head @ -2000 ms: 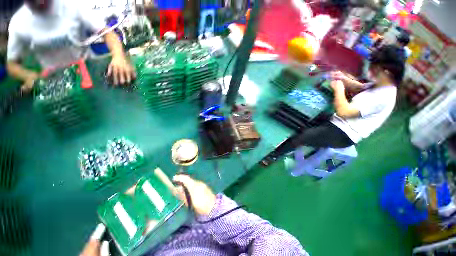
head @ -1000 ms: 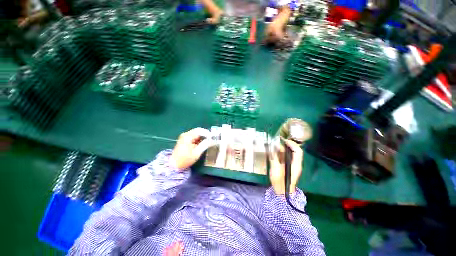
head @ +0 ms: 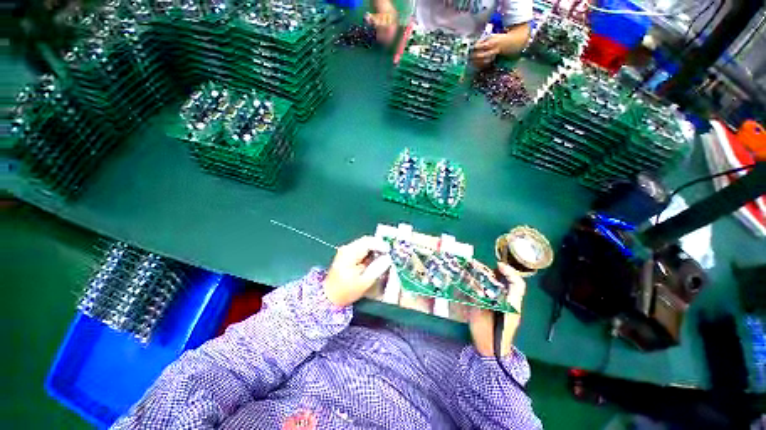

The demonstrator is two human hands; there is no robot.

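A green circuit board (head: 445, 270), component side up and tilted, is between my hands over the pale fixture (head: 428, 304) at the bench's front edge. My left hand (head: 357, 270), with white covering on its fingertips, grips the board's left end. A thin silvery solder wire (head: 304, 233) trails left from it. My right hand (head: 504, 315) is at the board's right end, partly hidden behind it; a black cord runs down over its wrist. The iron's handle and tip are hard to make out. The round tin (head: 526, 249) stands just beyond my right hand.
A small board stack (head: 426, 186) lies straight ahead. Tall board stacks (head: 579, 122) stand right and left (head: 239, 134). A dark soldering station (head: 630, 260) is at right. A blue bin (head: 109, 365) with boards is below left. Across the bench, a person's hands (head: 495, 44) are beside another stack.
The view has swung from the right side back to the bench. The board, absent from the fixture top one second ago, now shows component side up between my hands.
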